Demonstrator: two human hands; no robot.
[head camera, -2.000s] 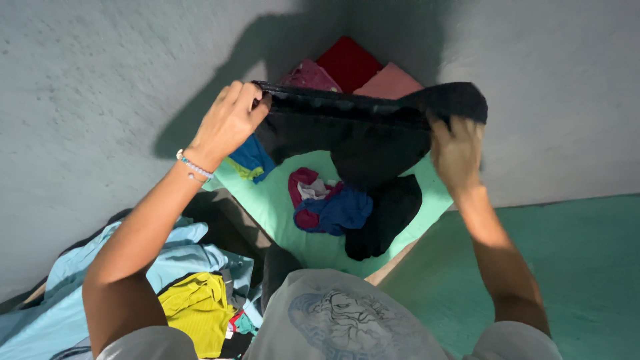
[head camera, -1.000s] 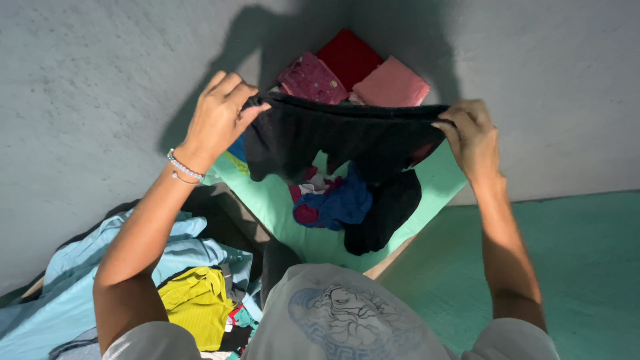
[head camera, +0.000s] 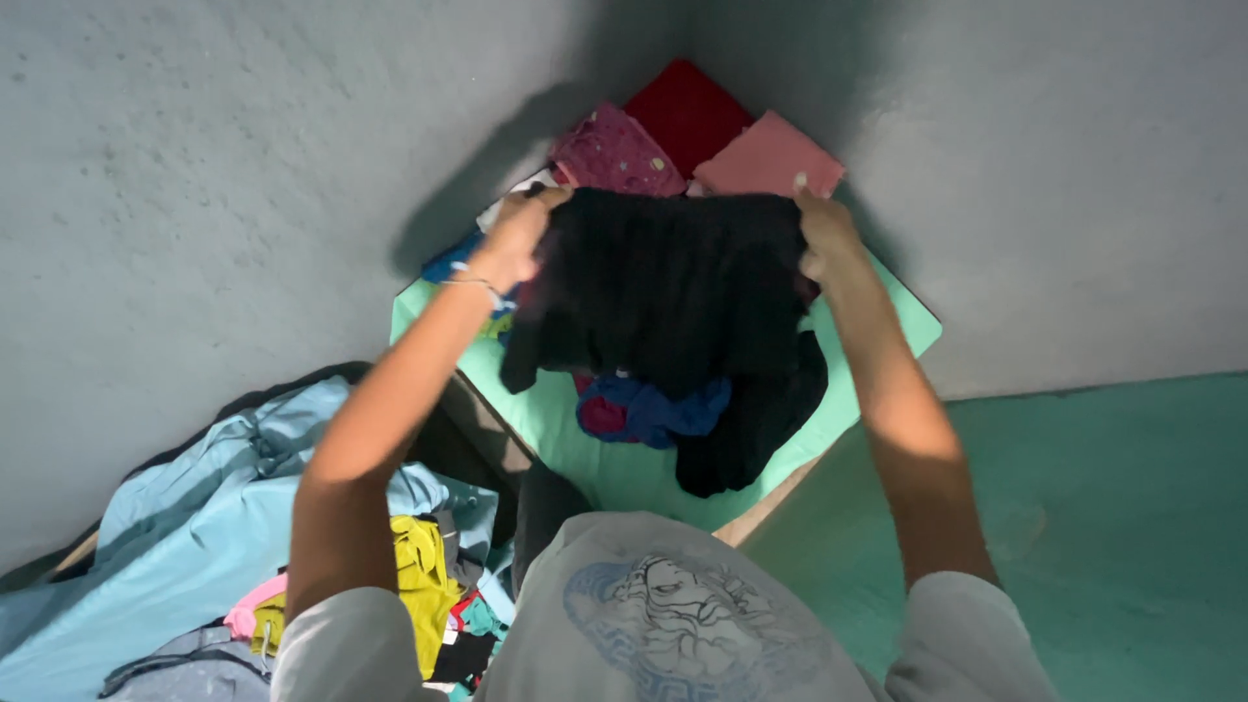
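A black garment (head camera: 673, 283) is stretched between my two hands, above a surface covered in light green cloth (head camera: 575, 468). My left hand (head camera: 522, 234) grips its upper left corner, and a bracelet circles that wrist. At the upper right corner my right hand (head camera: 824, 234) is closed on the fabric. Below the garment lie a crumpled blue and magenta cloth (head camera: 648, 409) and another black piece of clothing (head camera: 756, 439). Behind it are a folded dark red cloth (head camera: 687, 117), a patterned magenta one (head camera: 619, 156) and a folded pink one (head camera: 775, 161).
Grey walls (head camera: 1053, 175) meet in a corner behind the covered surface. At lower left, light blue fabric (head camera: 214, 507) lies beside a yellow garment (head camera: 419, 575) and other mixed clothes. A green surface (head camera: 1102, 507) extends to the right.
Both hands have come closer together, and the black garment between them now hangs lower, covering more of the blue and magenta cloth's surroundings.
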